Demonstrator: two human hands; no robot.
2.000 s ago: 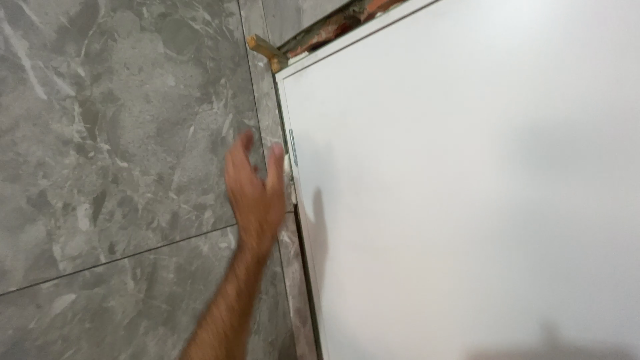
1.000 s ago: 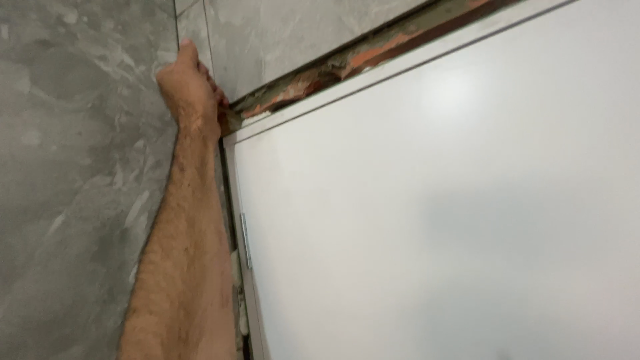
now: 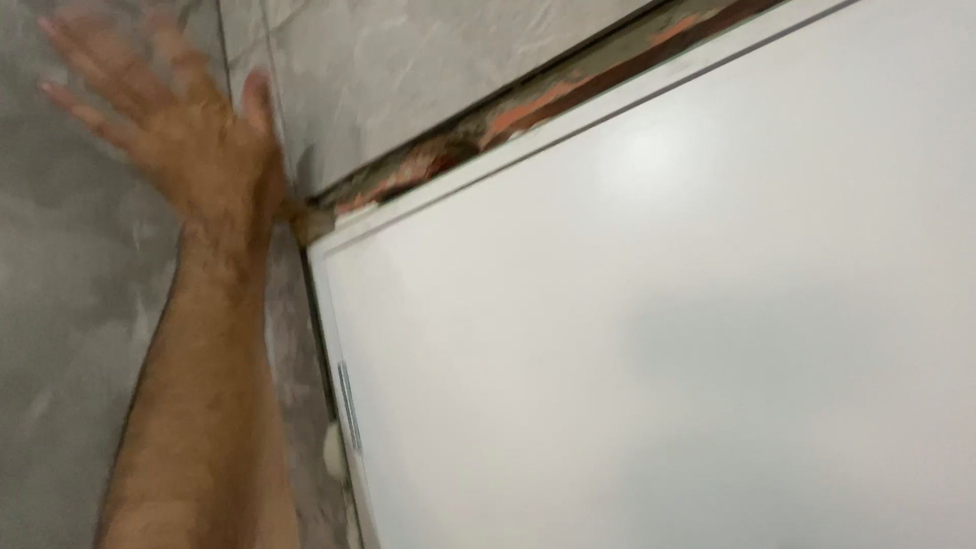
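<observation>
My left hand (image 3: pixel 194 126), blurred, is raised at the upper left with its fingers spread and nothing in it. Beside its wrist, a small wooden wedge (image 3: pixel 313 221) sits at the top left corner of the white door frame (image 3: pixel 427 194). The frame surrounds a smooth white door panel (image 3: pixel 648 328). A metal hinge (image 3: pixel 349 404) shows on the panel's left edge. Whether the hand touches the wall cannot be told. My right hand is out of view.
Grey marble-look tiles (image 3: pixel 457 69) cover the walls above and to the left. A rough gap (image 3: pixel 534 107) with orange-red brick or filler runs above the frame. Pale foam (image 3: pixel 334 450) bulges from the narrow gap at the frame's left side.
My left hand was closed near the frame's corner one second ago; now its fingers are spread. Two seconds ago it was lower, beside the frame's left side. The view has shifted.
</observation>
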